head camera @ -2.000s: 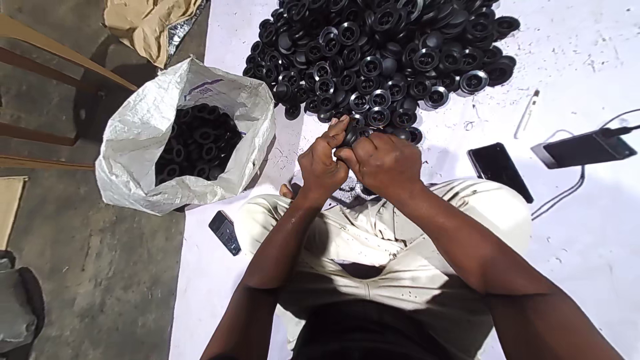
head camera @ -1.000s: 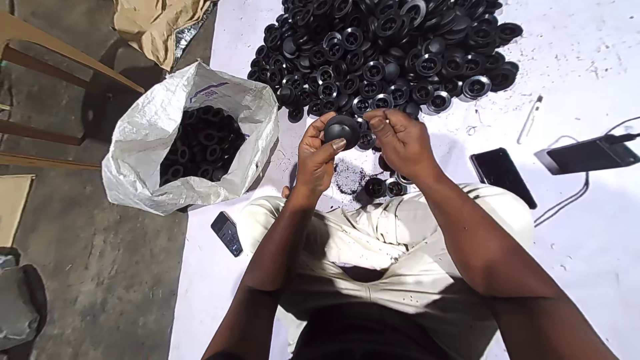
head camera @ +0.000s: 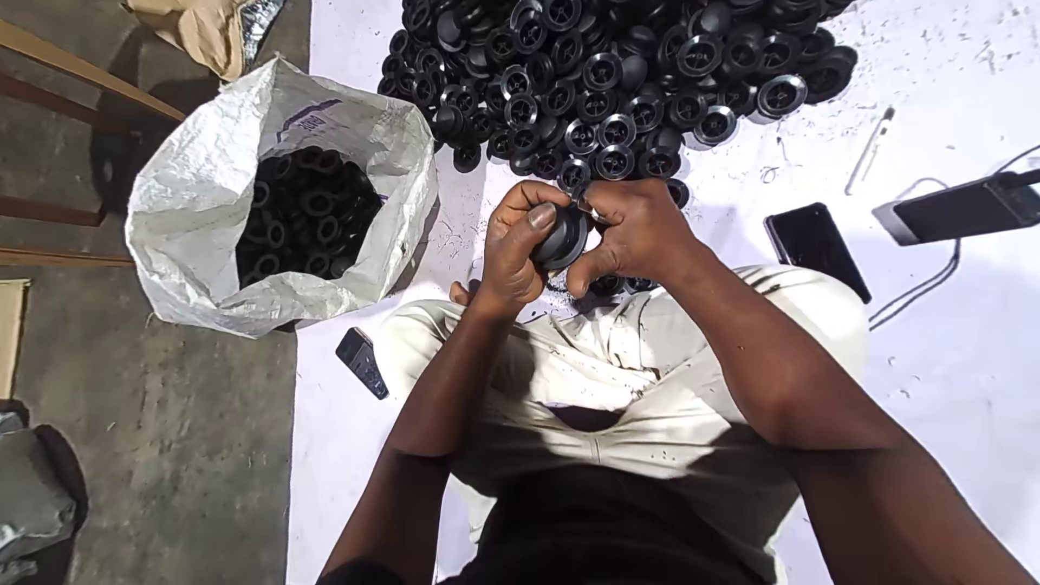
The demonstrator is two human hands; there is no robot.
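Note:
My left hand [head camera: 520, 244] grips a round black plastic part [head camera: 561, 240], its smooth domed side turned partly up, with the thumb on its upper edge. Close against the right side of that part is my right hand [head camera: 638, 231], its fingers curled at the top edge and its thumb pointing down; whether it holds a small tool is hidden. Beyond my hands lies a large pile of similar round black parts [head camera: 602, 71], many showing a spoked inner side. A few more black parts [head camera: 606, 284] lie below my right hand, near my lap.
A white woven sack [head camera: 195, 219] holding black ring-like parts stands open at the left. A keypad phone [head camera: 361, 363] lies by my left knee. At the right are a smartphone [head camera: 816, 250], a dark device with a cable [head camera: 967, 210] and a thin white pen-like item [head camera: 870, 150].
One second ago my hands were slightly apart, the domed part in my left. Now my right hand has come in against the part, its thumb lowered.

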